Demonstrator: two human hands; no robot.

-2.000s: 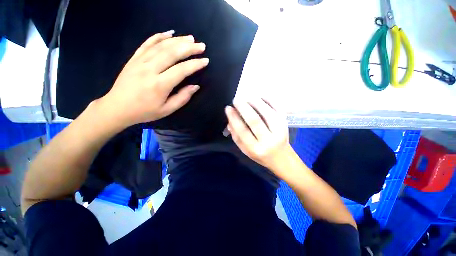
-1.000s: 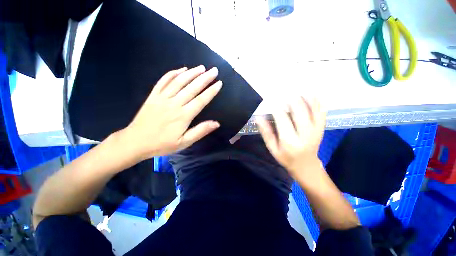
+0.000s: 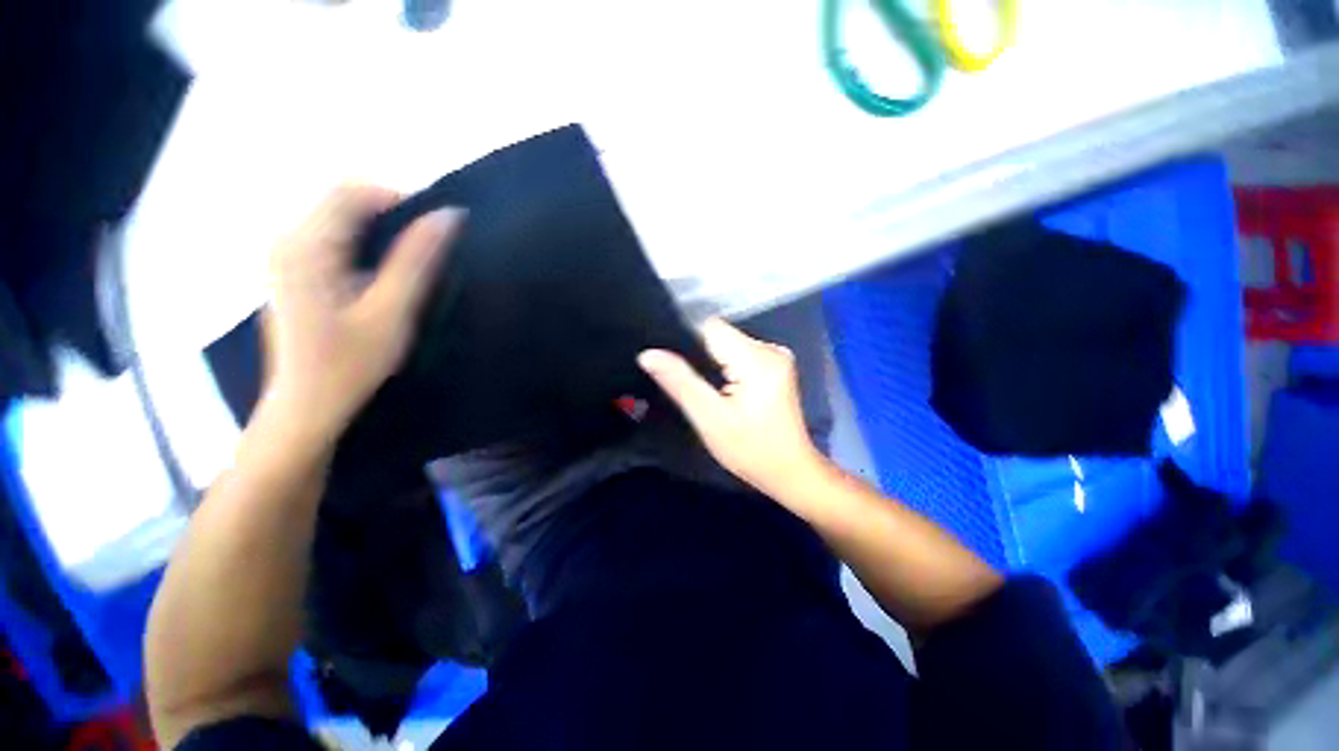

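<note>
A black fabric panel [image 3: 543,279] is held partly over the white table's front edge and partly over my lap. My left hand [image 3: 341,301] grips its upper left edge, thumb on top, and is slightly blurred. My right hand [image 3: 742,396] pinches its right edge between thumb and fingers near the table edge. A small red and white spot shows on the panel's lower part beside my right hand.
Green and yellow scissors handles [image 3: 888,59] lie on the white table [image 3: 734,162], cut off by the top edge. Dark fabric [image 3: 74,176] hangs at the left. Black pieces [image 3: 1057,345] lie in a blue crate [image 3: 911,396] below right. A red plastic object [image 3: 1292,264] is at far right.
Both hands lay on or near the flat panel; now each holds an edge, and the panel is partly lifted and turned. The view has tilted, and the scissors appear higher and further left.
</note>
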